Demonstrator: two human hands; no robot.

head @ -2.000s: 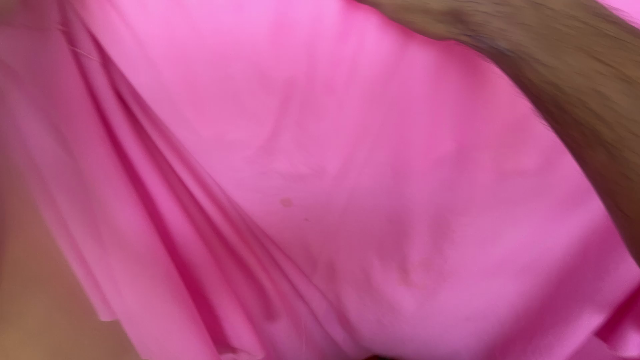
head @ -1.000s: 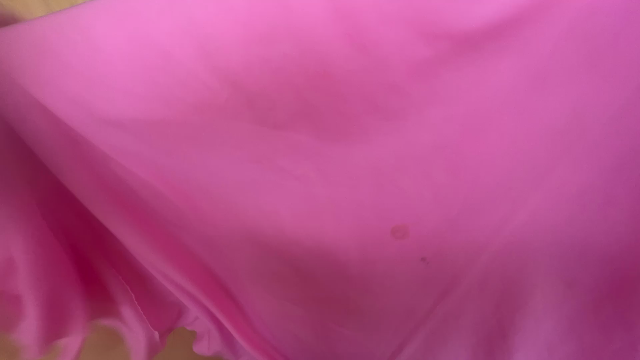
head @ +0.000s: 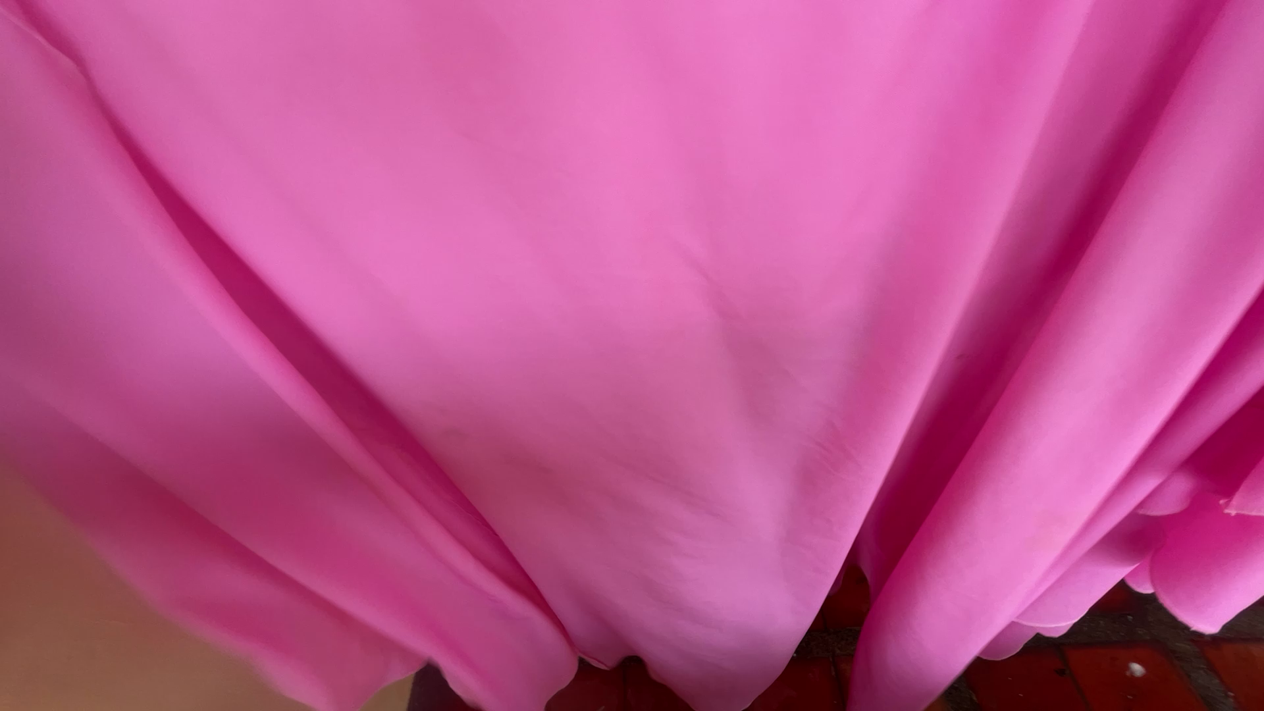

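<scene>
A large pink cloth (head: 612, 296) fills nearly the whole head view, hanging in long folds that run down toward the bottom edge. Deeper folds lie at the left and the right, and the lower hem is wavy. Neither my left hand nor my right hand shows, so what they hold or touch cannot be seen.
Dark red floor tiles (head: 1126, 676) with grey joints show below the hem at the bottom right, with a small white speck on one. A plain tan surface (head: 69, 602) lies at the lower left.
The forearm seen at the upper right two seconds ago is out of view. The cloth has shifted and now hangs in folds, with its hem and red tiles showing at the bottom.
</scene>
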